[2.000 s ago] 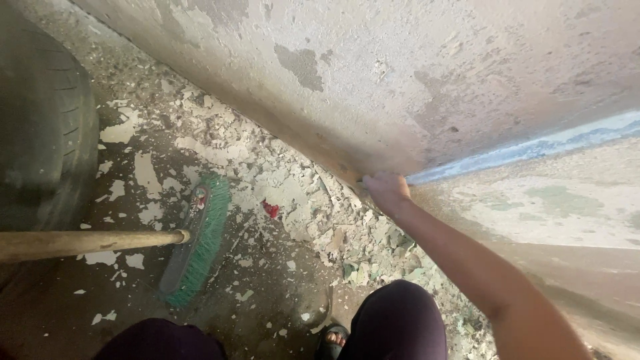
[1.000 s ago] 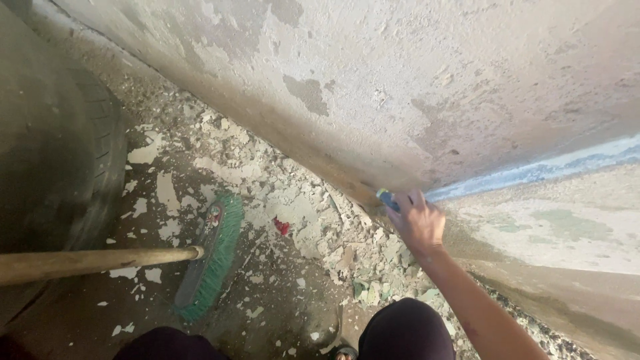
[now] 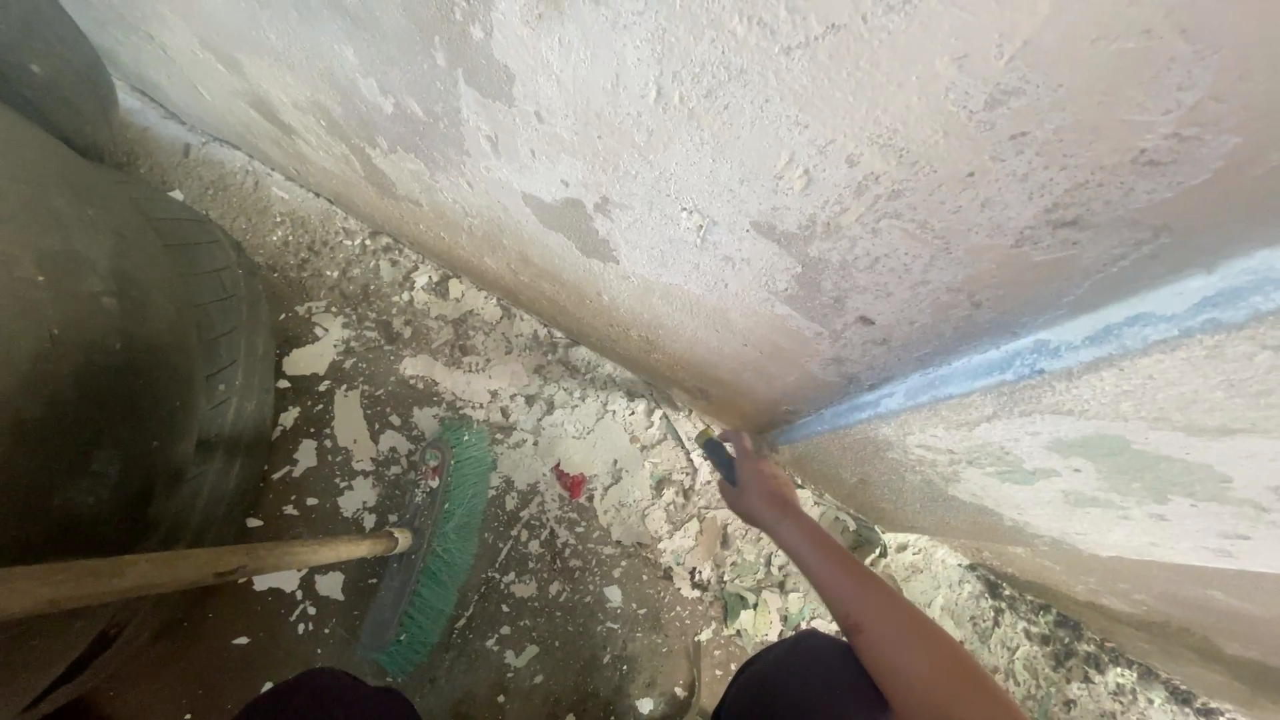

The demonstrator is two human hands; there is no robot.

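Observation:
My right hand (image 3: 758,484) is closed around a small hand tool with a dark and yellow handle (image 3: 716,456), low in the corner where two walls meet. The tool's working end cannot be made out. Beside the hand, the plaster wall (image 3: 640,170) is patchy and worn, and a blue painted strip (image 3: 920,392) runs up the corner. Flakes of paint and plaster rubble (image 3: 600,440) lie along the wall's foot. A push broom with green bristles (image 3: 445,550) rests on the floor left of the hand. My left hand is out of view.
A large tyre (image 3: 215,330) stands at the left. The broom's wooden handle (image 3: 200,570) crosses the lower left. A red scrap (image 3: 570,482) lies among the flakes. More crumbled debris (image 3: 1010,620) lines the right wall's base. My knees show at the bottom edge.
My right hand was low against the wall at the corner two seconds ago; its tool came into sight a second ago. The hand now sits slightly lower, over the rubble's edge.

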